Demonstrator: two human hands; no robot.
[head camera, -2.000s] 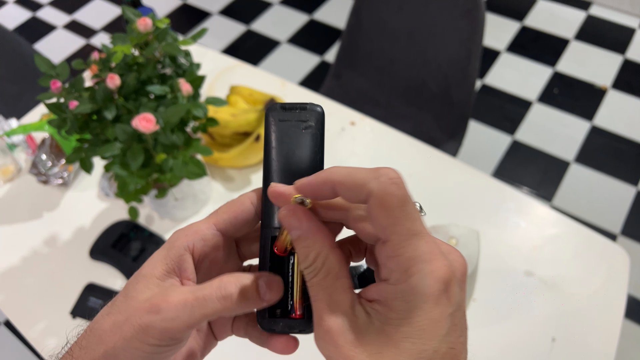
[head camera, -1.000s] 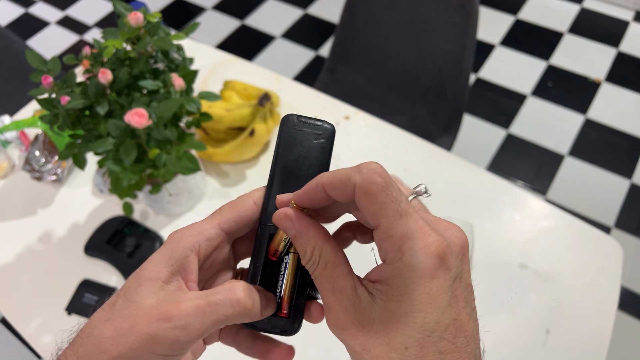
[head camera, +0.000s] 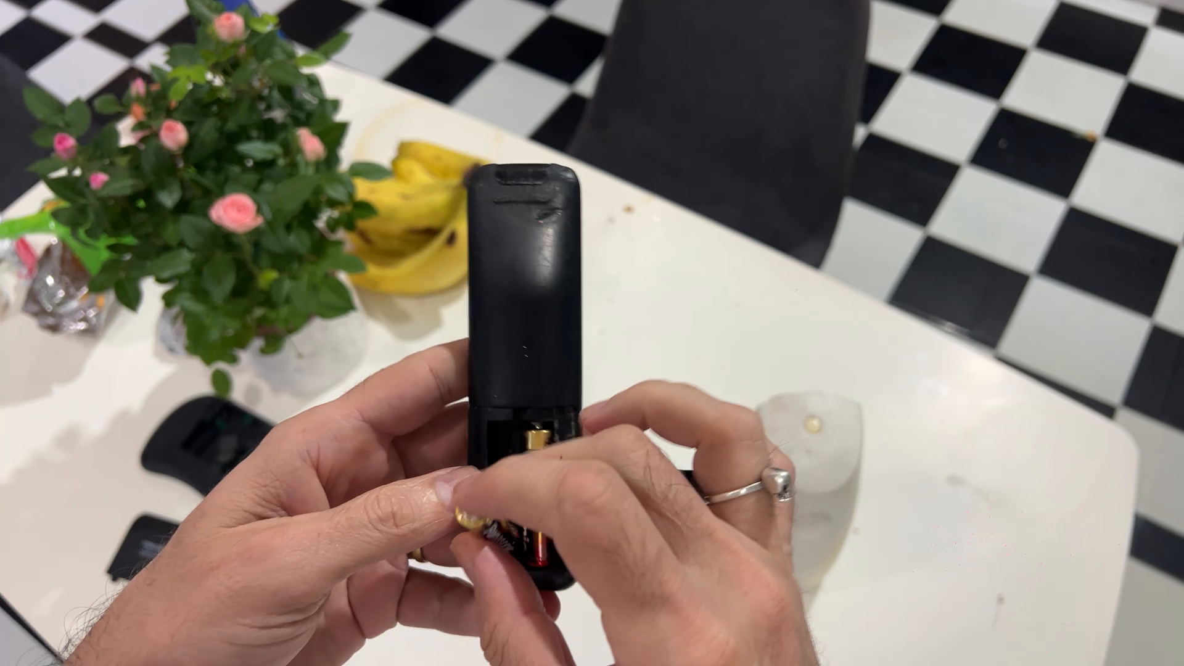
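Observation:
A black remote control (head camera: 524, 296) stands upright, its back facing me and the battery compartment at its lower end uncovered. My left hand (head camera: 314, 518) holds it from the left side, fingers behind it and thumb at the compartment's left edge. One battery (head camera: 538, 546), gold and red, lies in the right side of the compartment, partly behind my fingers. My right hand (head camera: 638, 527), with a silver ring, pinches a second battery (head camera: 470, 520) between thumb and index finger at the lower left of the compartment. Most of that battery is hidden.
On the white table (head camera: 962, 481) are a potted rose plant (head camera: 231, 203), bananas (head camera: 416, 222), a black remote-like device (head camera: 199, 439) with an open recess, a small black piece (head camera: 143, 546) and a pale grey object (head camera: 819, 453). A dark chair (head camera: 731, 120) stands beyond the table's edge.
My right hand has moved down along the remote, from the compartment's upper end to its lower left. The battery in its fingers has come down with it. My left hand still holds the remote.

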